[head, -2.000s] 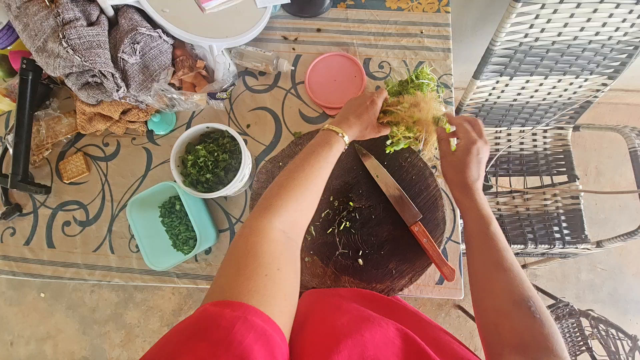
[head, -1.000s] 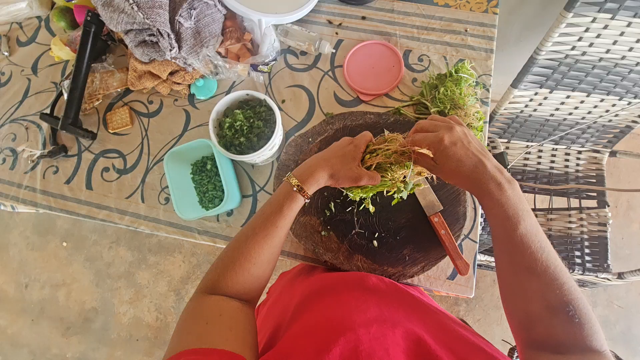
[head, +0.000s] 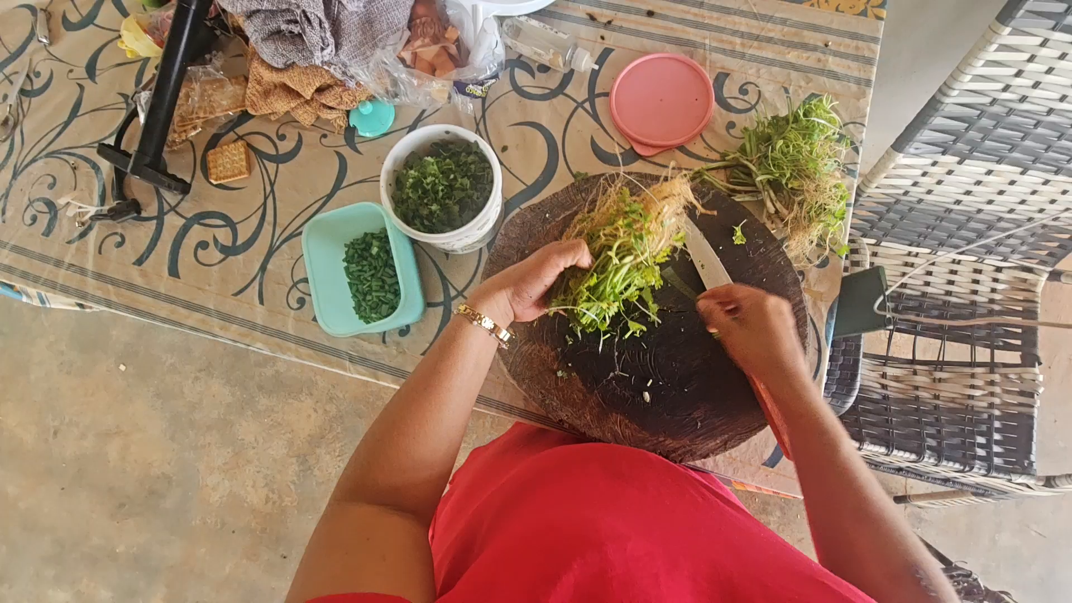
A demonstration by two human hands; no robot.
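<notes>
On the round wooden chopping board, my left hand holds a bunch of rooted green herbs, its pale roots turned away from me. My right hand grips a kitchen knife, whose blade points away from me beside the bunch. Small cut bits lie on the board's dark middle. A second rooted bunch rests on the tablecloth at the board's far right edge. Left of the board stand a white tub of chopped leaves and a turquoise container holding finely cut greens.
A pink lid lies beyond the board, with a clear bottle further left. Cloths, a plastic bag, a cracker, a turquoise lid and a black stand are at the far left. A woven chair is at the right.
My right hand has taken hold of the knife, which lay on the board earlier. The herbs have come from beyond the board onto it, and one bunch now lies apart at the far right.
</notes>
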